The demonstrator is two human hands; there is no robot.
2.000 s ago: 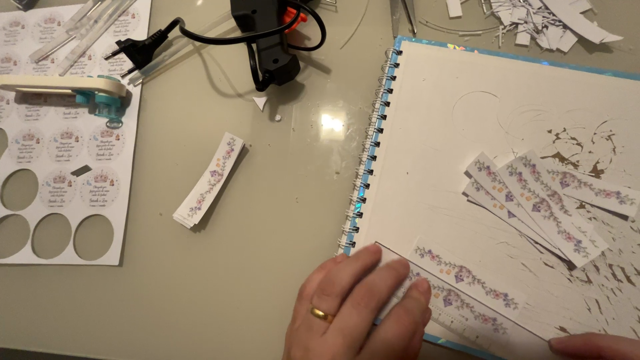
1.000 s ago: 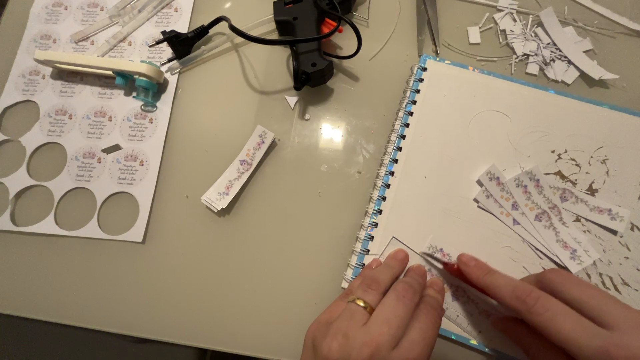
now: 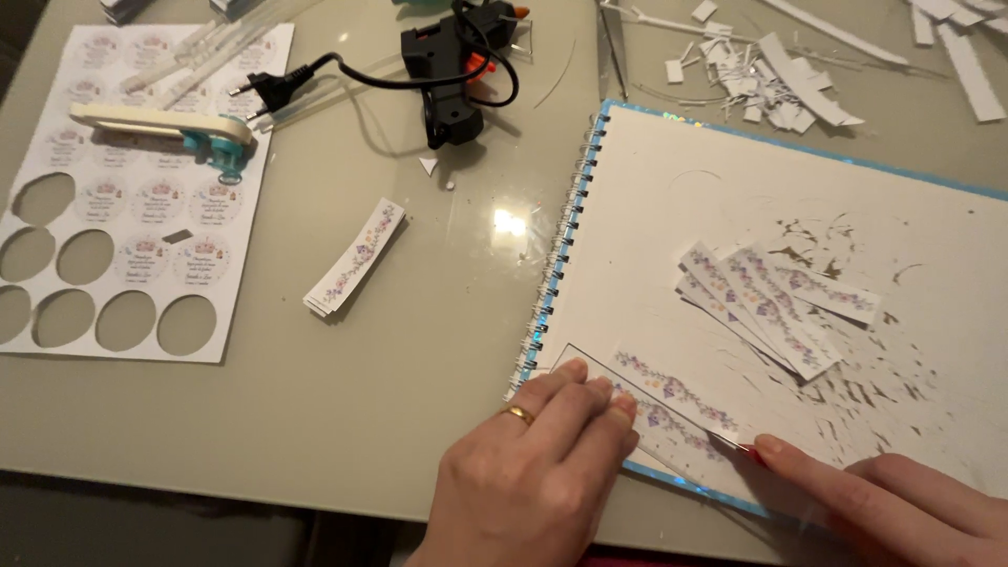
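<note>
My left hand [image 3: 543, 457], with a gold ring, presses its fingertips on a clear ruler [image 3: 583, 358] laid over flower-printed paper [image 3: 677, 386] at the near left corner of a spiral-bound pad [image 3: 654, 189]. My right hand [image 3: 858, 488] grips a craft knife with a red handle [image 3: 754, 454]; its blade tip rests at the ruler's edge, near the right end of the upper flower strip. Several cut flower-printed strips [image 3: 780, 307] lie fanned on the pad, whose surface is scored and worn. Another small stack of strips [image 3: 356, 258] lies left of the pad.
A black glue gun [image 3: 445, 79] with its cable and plug [image 3: 276, 87] lies at the back. A sheet of round printed labels [image 3: 118, 189] with cut-out holes lies left, under a cream and teal circle cutter [image 3: 161, 122]. Scissors [image 3: 613, 51] and paper scraps [image 3: 768, 79] lie behind the pad.
My right hand, at the pad's near edge two seconds ago, was close to my left fingers one second ago. It has since moved right along the ruler with the knife. My left hand keeps pressing down.
</note>
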